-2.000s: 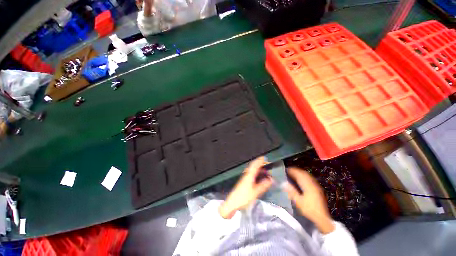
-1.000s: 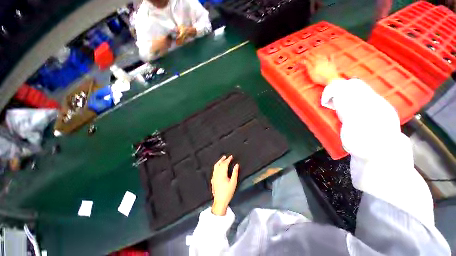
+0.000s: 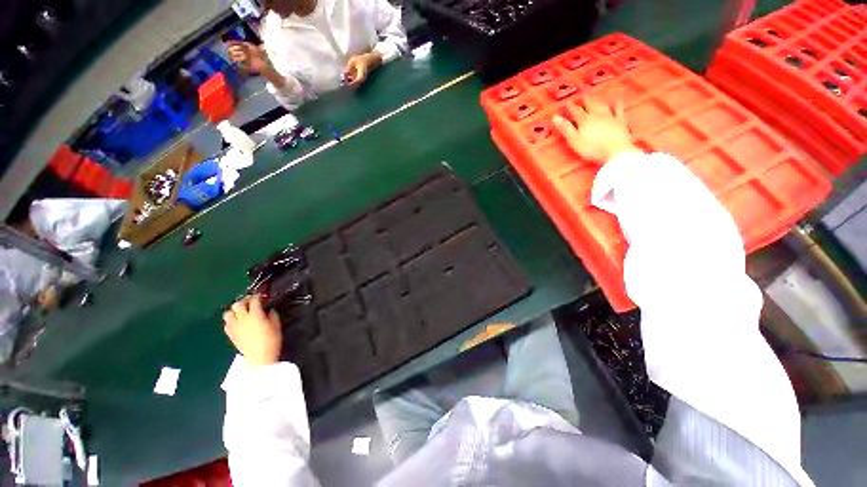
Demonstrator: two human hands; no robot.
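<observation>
My left hand (image 3: 253,331) is at the near-left edge of a cluster of clipped parts (image 3: 278,271) on the left end of the black tray (image 3: 409,276). Its fingertips touch the cluster; whether they hold a part cannot be told. My right hand (image 3: 594,131) is over the top red compartment tray (image 3: 703,152), fingers spread, with no part visible in it. Small dark components (image 3: 540,130) sit in pockets at the tray's far end, beside my right fingertips. The rest of the black tray's visible recesses hold no parts.
A deep bin of removed clips (image 3: 618,357) is below the bench edge. More red trays (image 3: 803,81) stand at right and stacked black trays (image 3: 513,33) at the far side. A white paper slip (image 3: 166,380) lies at left. A person (image 3: 328,48) works across the bench.
My right hand went from in front of me to the red tray and has stayed there. My left hand moved left from the black tray's near middle to the clipped parts.
</observation>
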